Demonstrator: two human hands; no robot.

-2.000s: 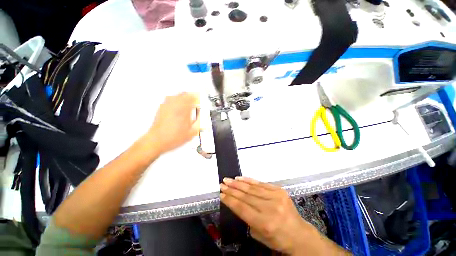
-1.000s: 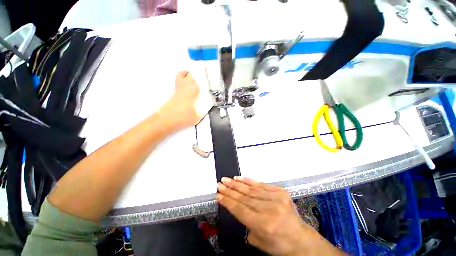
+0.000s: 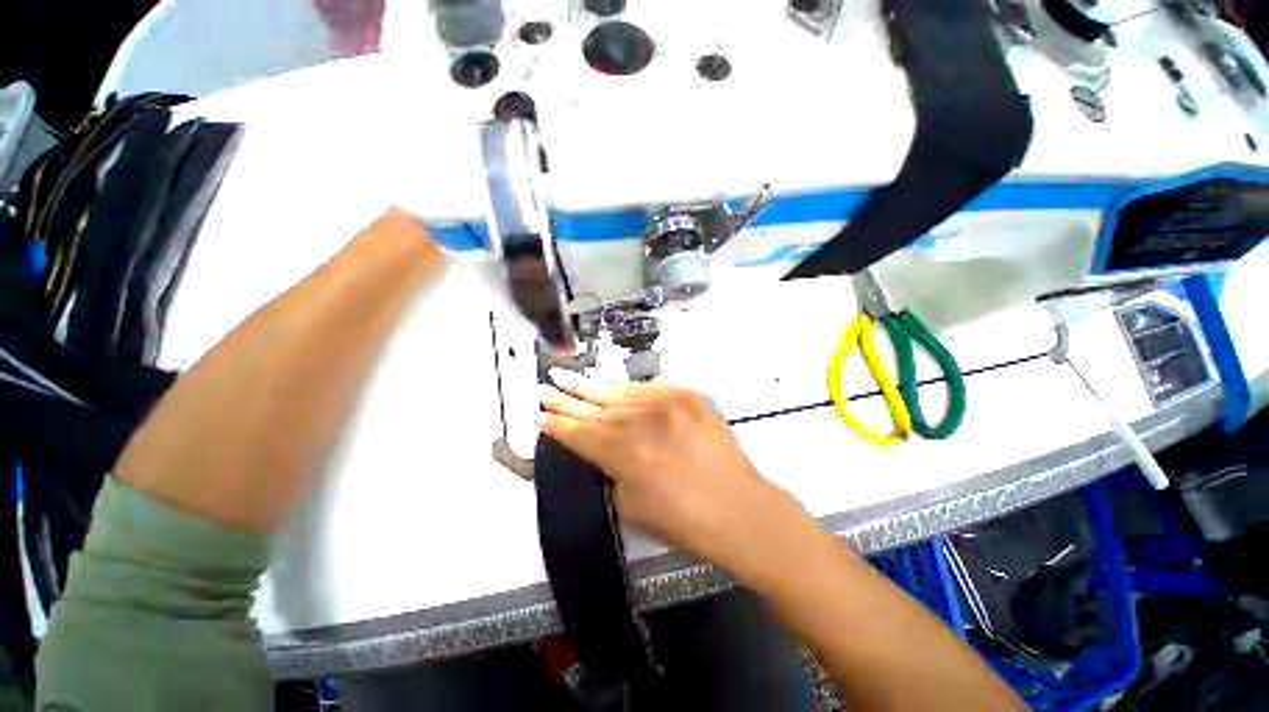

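A black fabric strip (image 3: pixel 582 536) runs from under the presser foot area over the table's front edge and hangs down. My right hand (image 3: pixel 654 445) lies on the strip, its fingertips just in front of the needle area. The white sewing machine head has a shiny needle bar and take-up part (image 3: pixel 526 230) at its left end. My left arm reaches up left of the needle; only the wrist area (image 3: pixel 401 239) shows at its end. The left hand's fingers are hidden behind the machine head, so its grip cannot be seen.
Snips (image 3: pixel 898 383) with yellow and green handles lie right of the needle. A dark strip pile (image 3: pixel 118 230) is at the left. A black cloth band (image 3: pixel 960 132) drapes over the machine. Blue crates (image 3: pixel 1099 598) stand below the ruler-marked edge (image 3: pixel 891 531).
My right hand has moved up along the strip, from the table's front edge to near the needle. My left hand has gone behind the machine head. The camera view has shifted.
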